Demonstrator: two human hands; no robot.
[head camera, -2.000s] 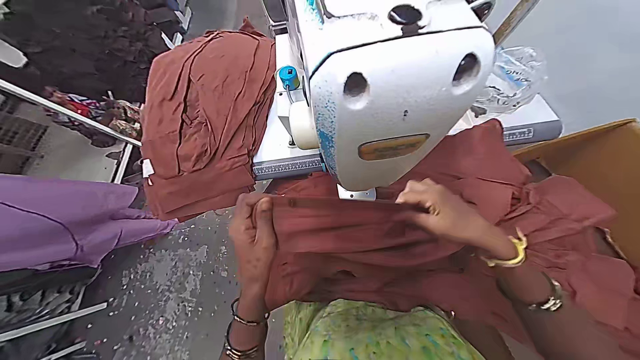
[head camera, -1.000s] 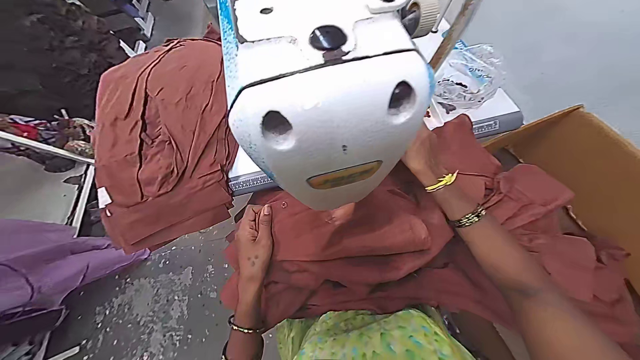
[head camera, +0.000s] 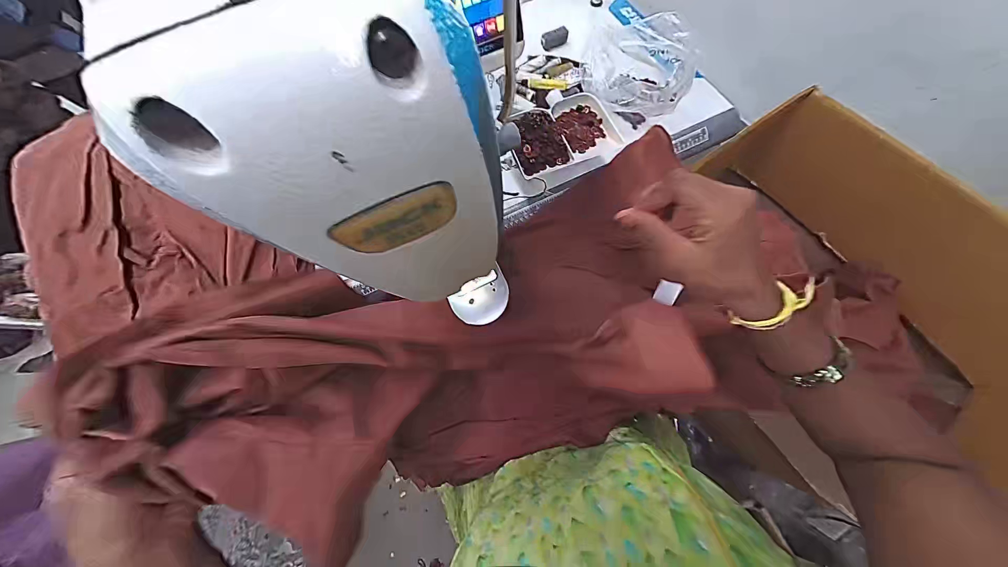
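Note:
A reddish-brown garment (head camera: 488, 362) is spread out under the white head of a Jack sewing machine (head camera: 299, 157), whose small lit foot area (head camera: 479, 301) shows beneath. My right hand (head camera: 701, 228), with a yellow band at the wrist, pinches the fabric right of the machine head, beside a small white label (head camera: 668, 292). At the lower left my left hand (head camera: 110, 504) is blurred and partly covered by bunched cloth of the same garment, which it holds up. The needle is hidden behind the machine head.
A stack of reddish-brown cloth (head camera: 71, 228) lies at the left. Behind the machine stand a divided white tray of small dark-red pieces (head camera: 583, 130), a clear plastic bag (head camera: 646, 63) and a lit control screen (head camera: 492, 24). A cardboard box (head camera: 882, 181) borders the right side.
My left hand has moved out to the lower left with cloth in it. My right hand, partly behind the machine head a second ago, now shows fully at its right. The view has shifted closer.

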